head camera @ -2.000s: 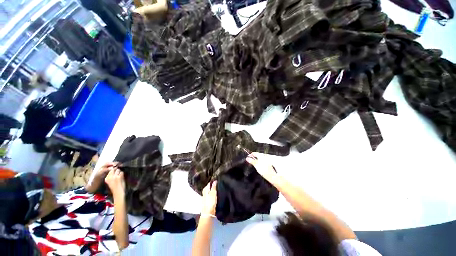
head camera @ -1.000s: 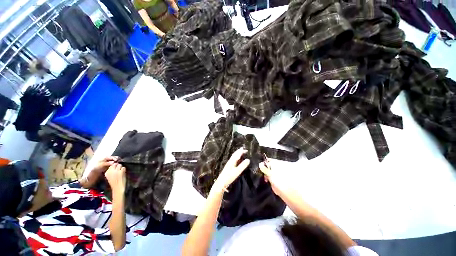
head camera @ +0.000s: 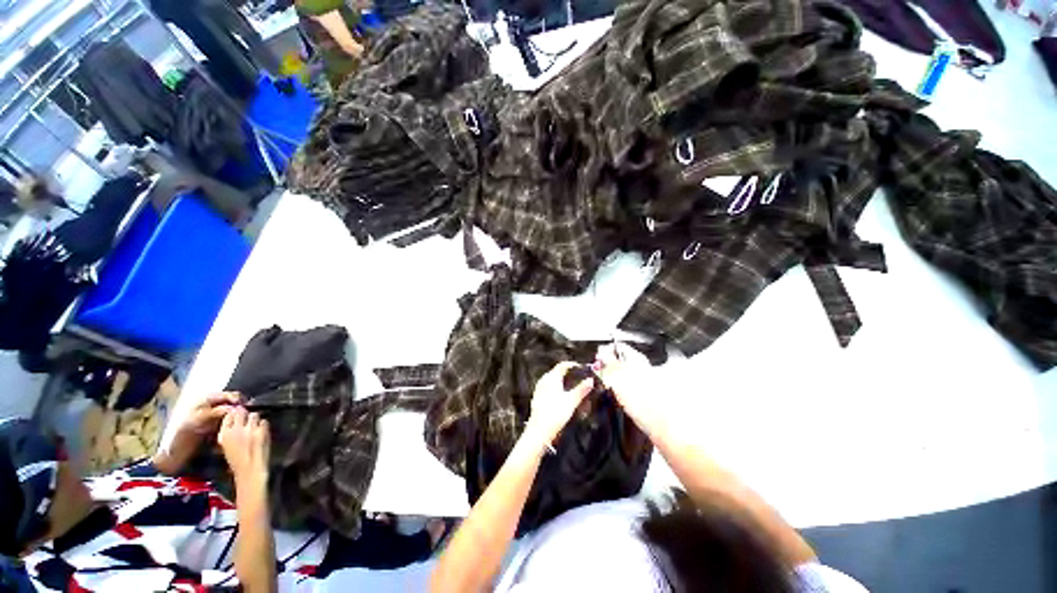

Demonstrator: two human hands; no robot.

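A dark plaid garment (head camera: 472, 394) lies bunched on the white table in front of me, its black lining (head camera: 556, 477) toward the table's near edge. My left hand (head camera: 559, 400) pinches the cloth at the garment's upper right. My right hand (head camera: 624, 368) is close beside it, fingers together at the same cloth, with a small glint of metal at the fingertips that looks like thread snips (head camera: 616, 343). The exact grip is too small to tell. Plaid straps stick out to the left of the garment.
A large plaid garment heap (head camera: 556, 162) crosses the far side of the white table (head camera: 811, 429). At left, another person's hands (head camera: 241, 434) work on a similar garment (head camera: 304, 405). A blue bin (head camera: 168, 278) stands beyond the table. A blue item (head camera: 934, 72) is far right.
My left hand moved from the garment's lower edge up onto the cloth, then right, close to my right hand. The cloth between them has been drawn up. The view shifted slightly.
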